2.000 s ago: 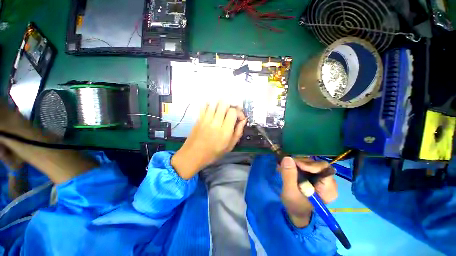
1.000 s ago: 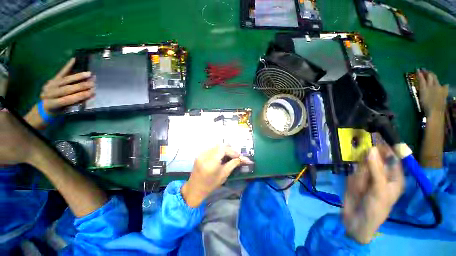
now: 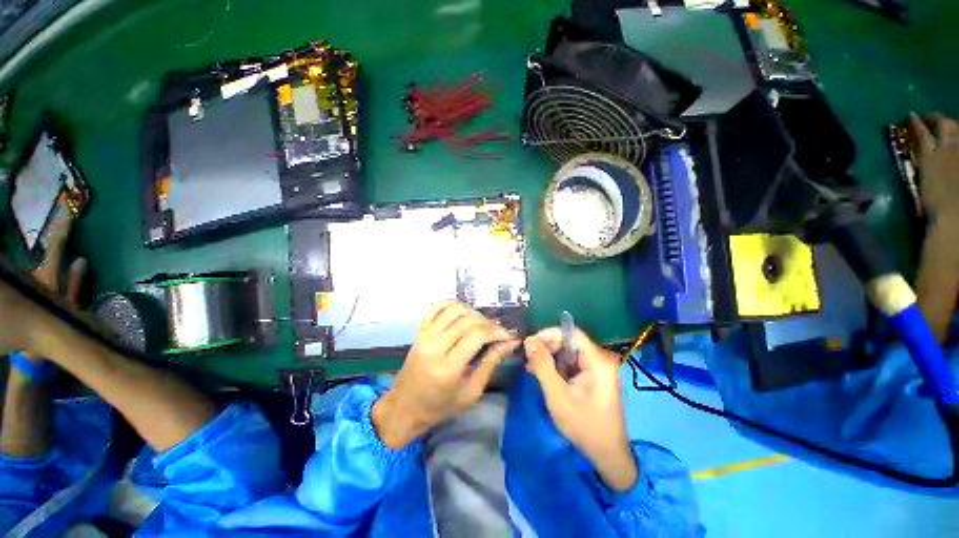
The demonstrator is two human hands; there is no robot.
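Observation:
A tablet assembly (image 3: 394,278) lies on the green bench mat in front of me, its silver-white area glaring. My left hand (image 3: 447,368) is over its lower right edge, thumb and fingertips together; anything between them is too small to tell. My right hand (image 3: 584,394) is just right of it, fingertips nearly touching the left ones, holding a short grey tool (image 3: 568,334), perhaps tweezers. The soldering iron (image 3: 913,326) rests in its stand at the right. Solder wire runs from the spool (image 3: 205,312) to the tablet's left edge.
Stacked tablets (image 3: 226,158) lie behind left, red lead wires (image 3: 452,114) behind. A tape roll (image 3: 596,207), fume fan (image 3: 586,124), blue station (image 3: 681,236) and yellow sponge (image 3: 775,275) stand right. A neighbour's arm (image 3: 116,373) reaches in left; another hand (image 3: 936,168) is far right.
My right hand has put the soldering iron into the stand, let go, and come back beside my left hand with the grey tool. The upper-left tablet stack has shifted; the neighbour's hand has left it.

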